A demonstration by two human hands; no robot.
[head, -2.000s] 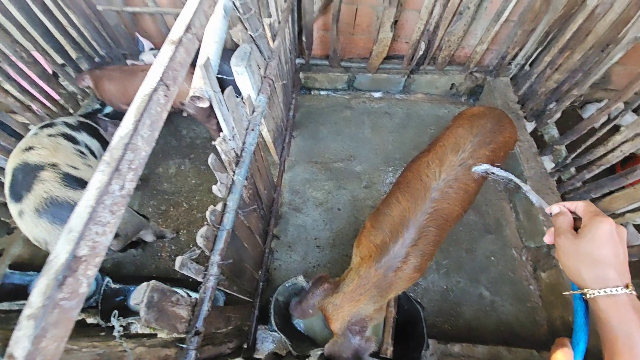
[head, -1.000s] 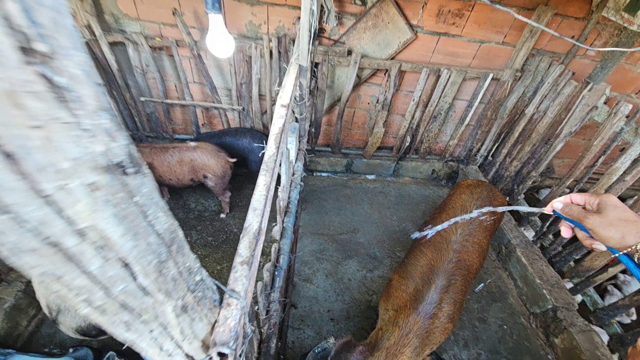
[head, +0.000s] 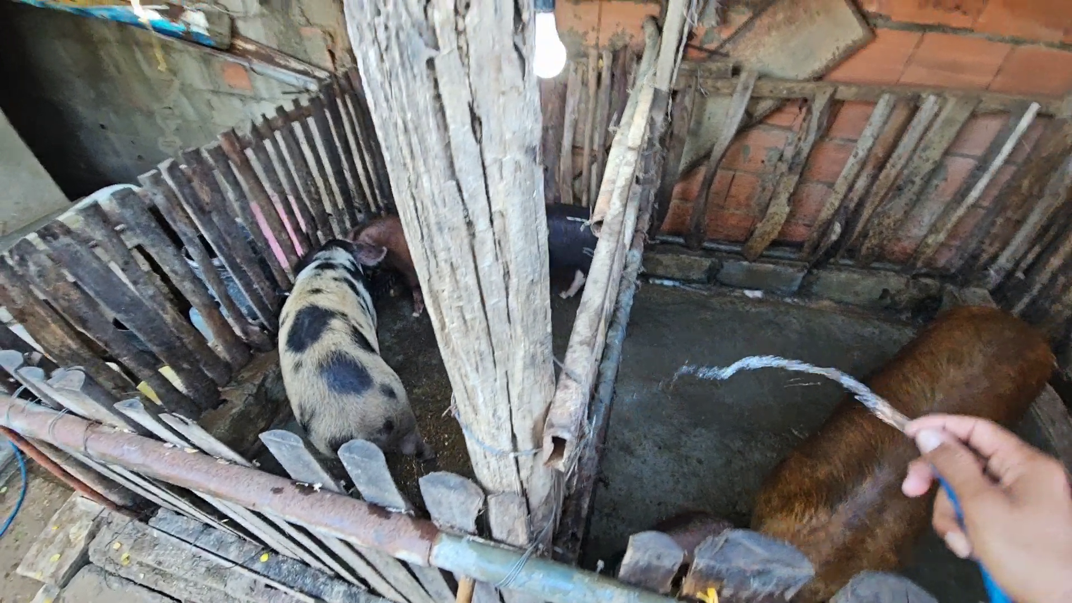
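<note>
At the lower right my right hand [head: 997, 494] grips a blue hose [head: 955, 507] near its end. A stream of water [head: 770, 362] arcs left from it over the wet concrete floor [head: 695, 419] of the right pen. Below the stream a reddish-brown pig [head: 879, 444] stands, its head end partly hidden by the fence tops. In the left pen are a black-spotted pale pig [head: 335, 360], a brown pig [head: 394, 243] partly behind the post, and a black pig [head: 569, 243]. My left hand is not in view.
A thick weathered wooden post [head: 477, 251] rises in the middle. A rusty metal rail [head: 218, 502] tops the near slat fence. Wooden slats [head: 201, 251] close off the left side, and a brick wall [head: 946, 50] stands behind. A lit bulb [head: 548, 46] hangs beside the post.
The view has swung left, bringing the post and left pen into sight. The water stream, which fell on the brown pig's back, now arcs over the floor beside it.
</note>
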